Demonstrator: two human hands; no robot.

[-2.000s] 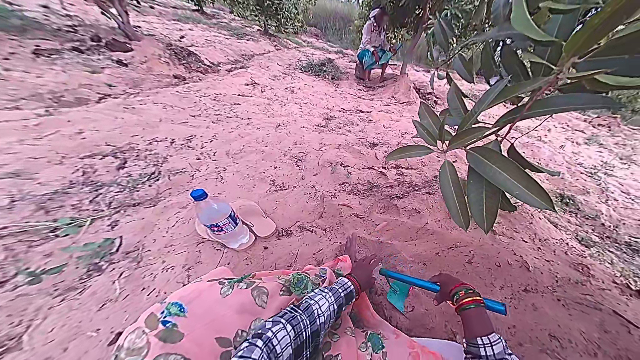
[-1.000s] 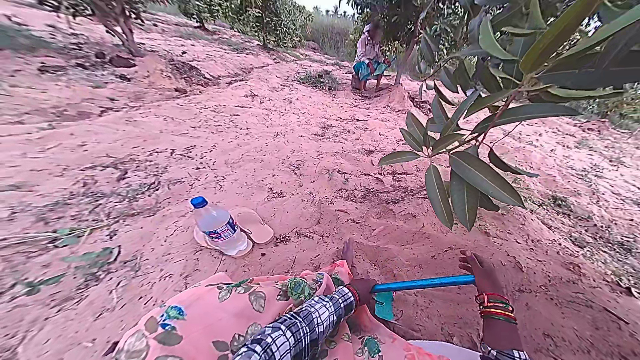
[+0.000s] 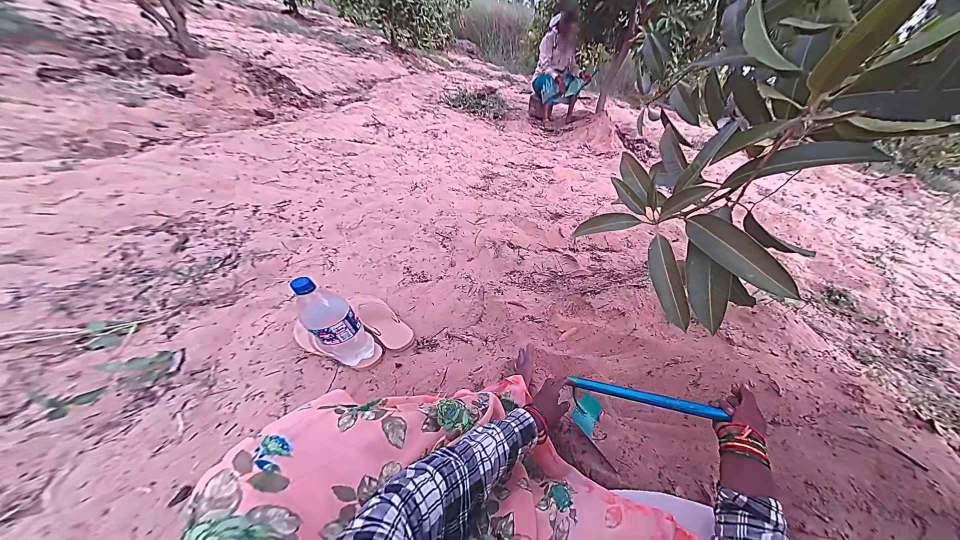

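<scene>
A short hoe with a blue handle (image 3: 649,398) and a flat teal blade (image 3: 587,415) is just above the reddish soil, its handle running left to right. My right hand (image 3: 744,410), with bangles at the wrist, grips the right end of the handle. My left hand (image 3: 551,403) is at the other end, close beside the thin metal neck; whether its fingers close on the neck cannot be made out. The blade hangs below that end, near my bare lower leg. Pink floral cloth (image 3: 360,465) covers my lap.
A clear plastic bottle (image 3: 336,322) with a blue cap stands on a pair of pale slippers (image 3: 386,324) at left. A leafy branch (image 3: 742,247) hangs in front at right. Farther off, a person (image 3: 557,64) sits near a tree. Twigs and dry litter dot the sandy ground.
My right hand was raised with spread fingers at the handle's end one second ago and now holds it. My left hand has shifted slightly away from the handle's left end.
</scene>
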